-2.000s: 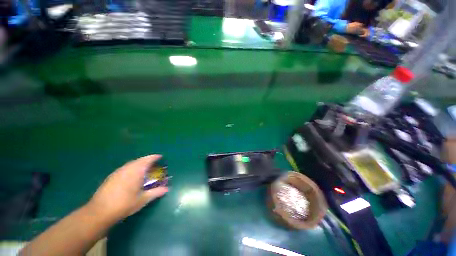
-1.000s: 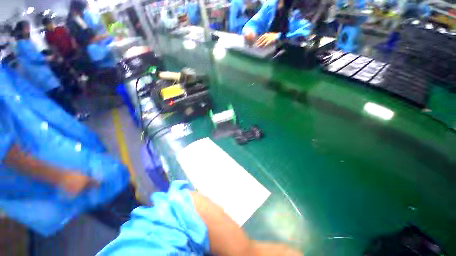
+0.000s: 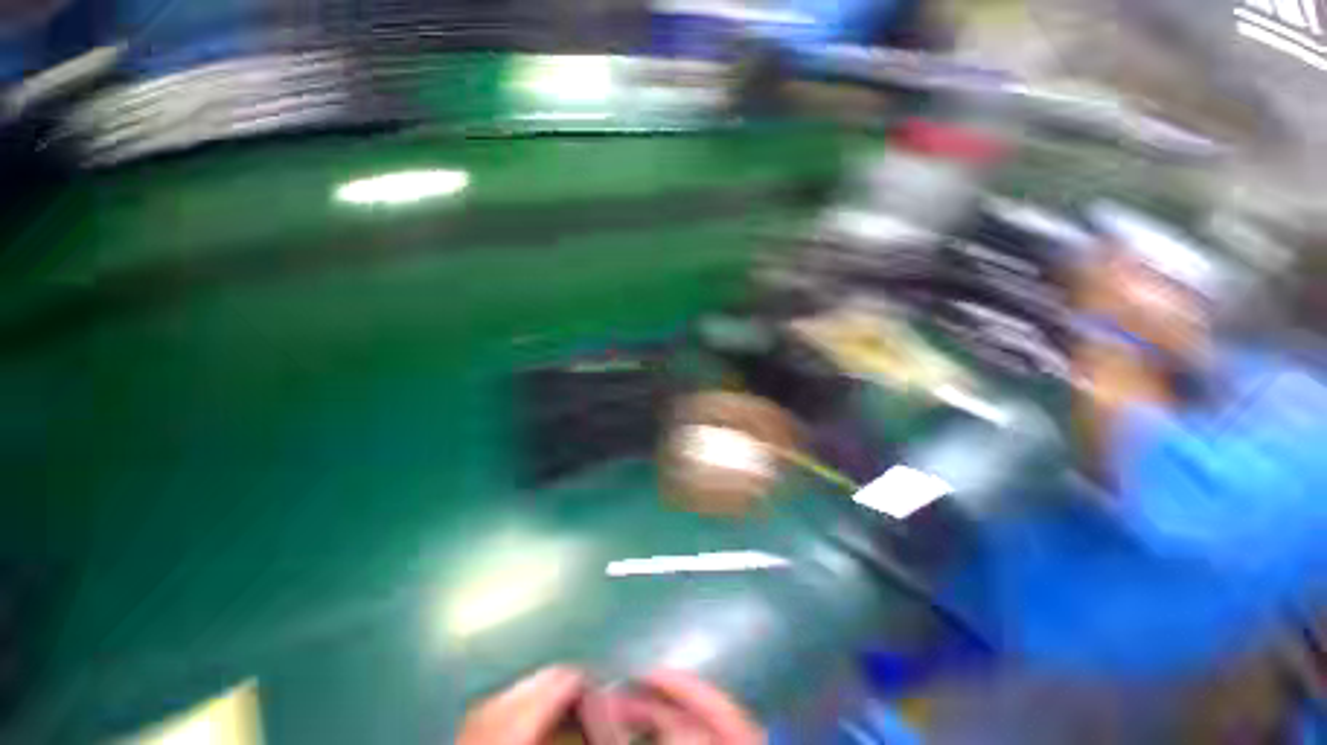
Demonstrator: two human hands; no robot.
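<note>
My left hand (image 3: 527, 709) and my right hand (image 3: 704, 707) are together at the bottom edge of the head view, blurred and partly cut off. Between their fingers is a small pinkish-grey thing (image 3: 620, 712), perhaps a watch case assembly. Both hands seem to hold it; its details are lost in the blur. The brown round tub (image 3: 729, 495) with a silvery-white heap stands beyond my hands, slightly to the right. A thin white strip (image 3: 699, 563) shows on the green bench between tub and hands.
A black box (image 3: 590, 418) stands left of the tub. A yellowish tray (image 3: 873, 351) and a red-capped bottle (image 3: 910, 192) are at right. A person in a blue smock (image 3: 1230, 488) sits at far right. A paper corner (image 3: 216, 720) shows at lower left.
The view swung left, then back right. The left hand, earlier stretched out over the bench holding a small part, is now low at the bottom edge. The right hand has come into view beside it.
</note>
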